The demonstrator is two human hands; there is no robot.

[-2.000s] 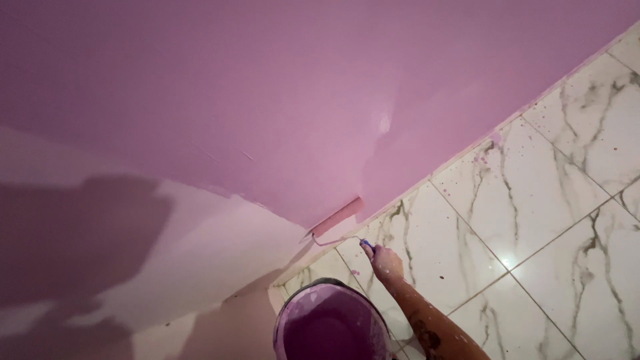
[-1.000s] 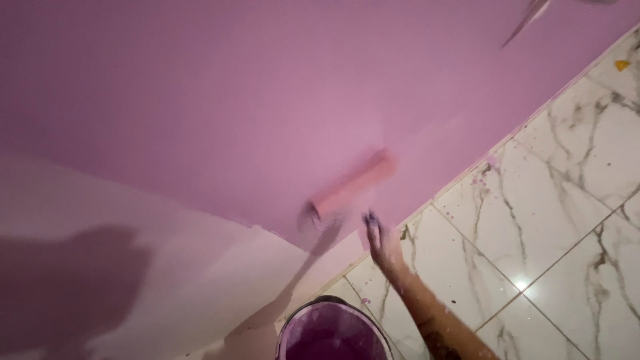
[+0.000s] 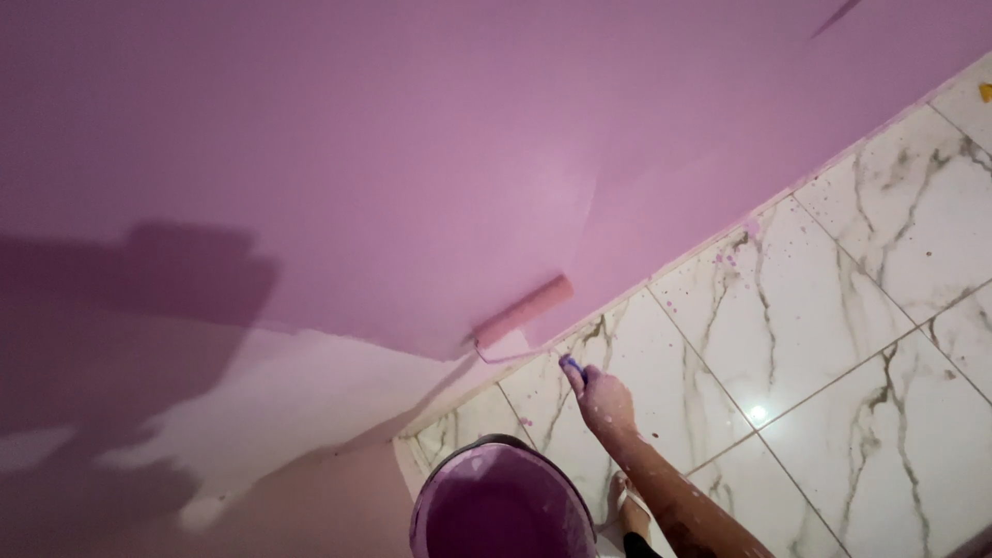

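Observation:
My right hand [image 3: 606,399], flecked with paint, grips the blue handle [image 3: 572,364] of a paint roller. Its pink roller sleeve [image 3: 525,311] lies against the purple-painted wall [image 3: 349,155] low down, just above the floor edge. A thin wire frame joins sleeve and handle. Below and left of the hand is a bucket [image 3: 504,504] with purple paint inside and a dark rim. Around the roller's lower end, a pale unpainted strip [image 3: 372,360] of wall shows. My left hand is out of the picture.
White marble-look floor tiles [image 3: 783,310] with purple paint spots run along the wall's foot. A foot in a sandal [image 3: 632,504] stands right of the bucket. Shadows fall across the wall at left. A small yellow thing [image 3: 985,92] lies at the far right edge.
The roller was blurred in motion a second ago and sits lower on the wall now. Purple covers the wall in all frames. The hand stays on the handle.

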